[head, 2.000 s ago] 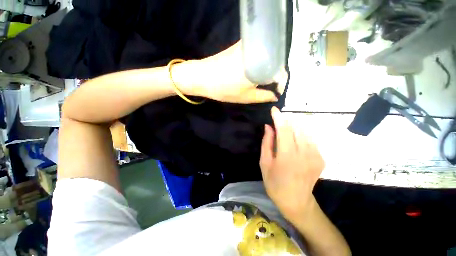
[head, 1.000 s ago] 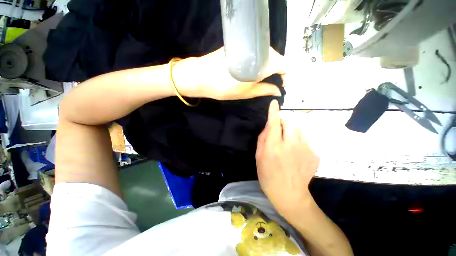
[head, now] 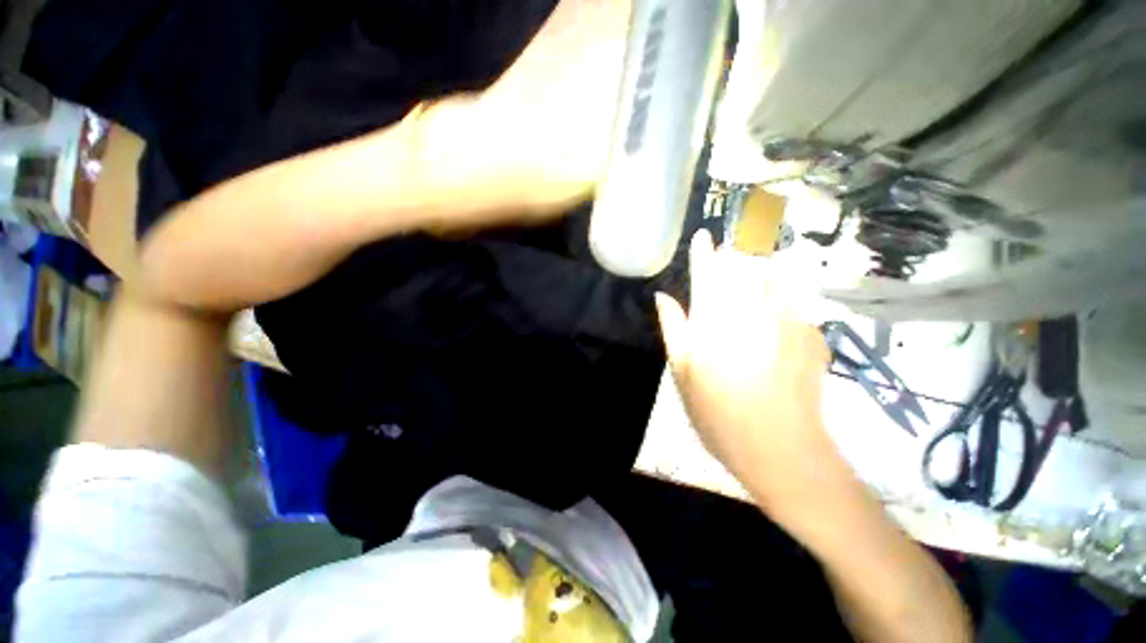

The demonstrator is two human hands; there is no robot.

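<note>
The black garment [head: 478,314] is a large soft heap across the left of the table and the lap. My left hand [head: 547,119], with a bracelet at the wrist, lies over the cloth; its fingers are hidden behind the machine lamp [head: 654,163]. My right hand [head: 760,345] is at the cloth's right edge beside the small metal parts, thumb and index finger apart, fingertips at the cloth; no firm grip shows. The tan block [head: 759,222] is just beyond its fingers. The needle cannot be made out.
The large pale machine head [head: 955,113] fills the upper right. Open thread snips [head: 880,381] lie right of my right hand. Dark-handled scissors [head: 987,440] and other tools lie further right. A blue bin [head: 295,459] stands left of the lap, below the table.
The view has shifted and tilted, showing more of the machine head and scissors. My left hand has moved up and away over the cloth. My right hand is nearer the tan block; the small black scrap no longer shows.
</note>
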